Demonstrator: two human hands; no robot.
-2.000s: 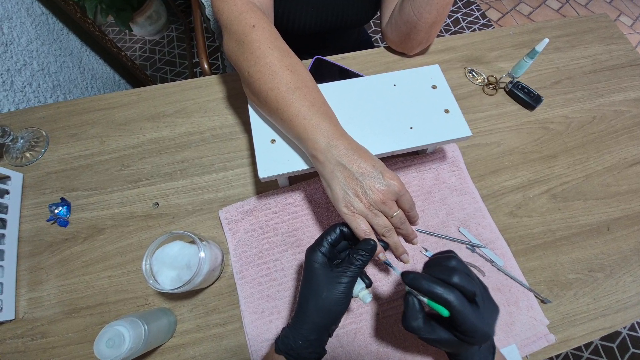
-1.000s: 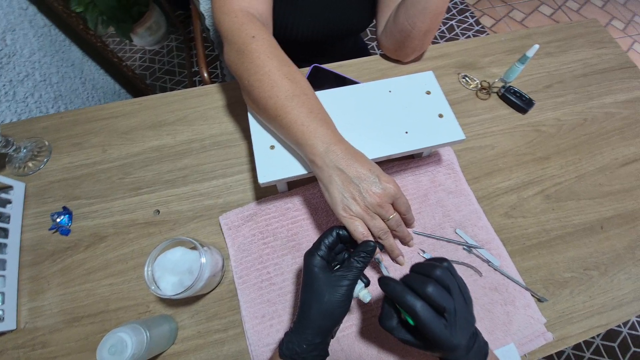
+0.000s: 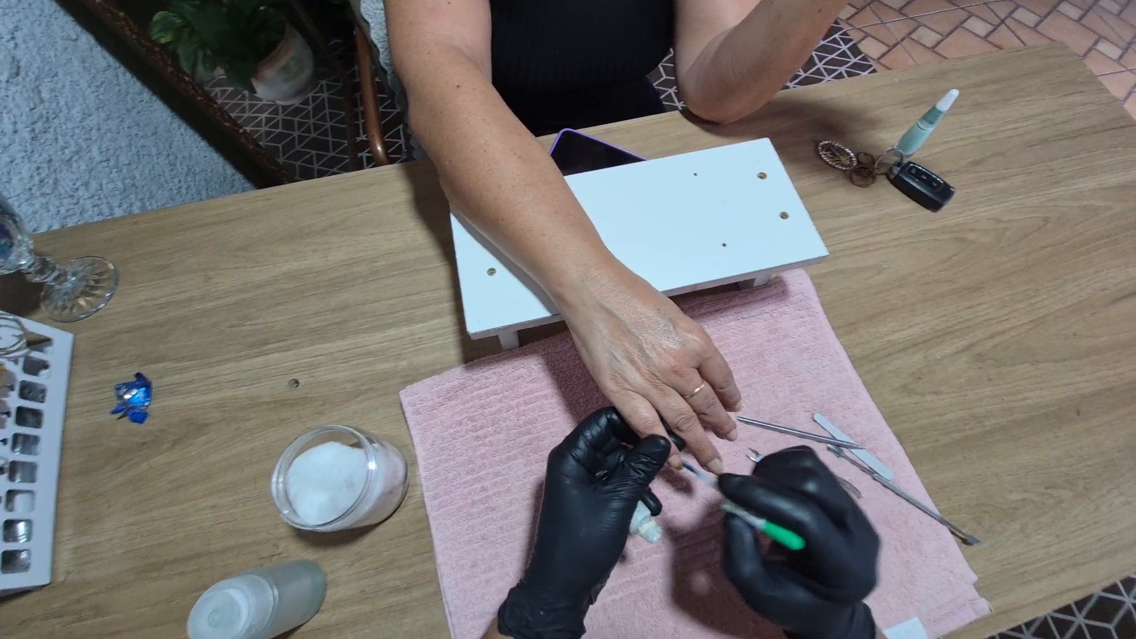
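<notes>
My left hand, in a black glove, holds a finger of another person's hand between thumb and fingers. A small pale bottle or tube shows under my left fingers; whether they grip it is unclear. In my black-gloved right hand is a thin brush-like tool with a green end; its tip meets the held finger's nail area. Both hands are over a pink towel. Metal manicure tools and a pale nail file lie right of the other person's fingers, partly behind my right hand.
The other person's forearm crosses a white raised board. On the left stand a jar of white cotton, a frosted bottle and a white rack. Keys with a black fob lie at the back right, near a dark phone.
My right hand has turned, and the green end of the tool shows more than one second ago. My left hand keeps its hold on the finger.
</notes>
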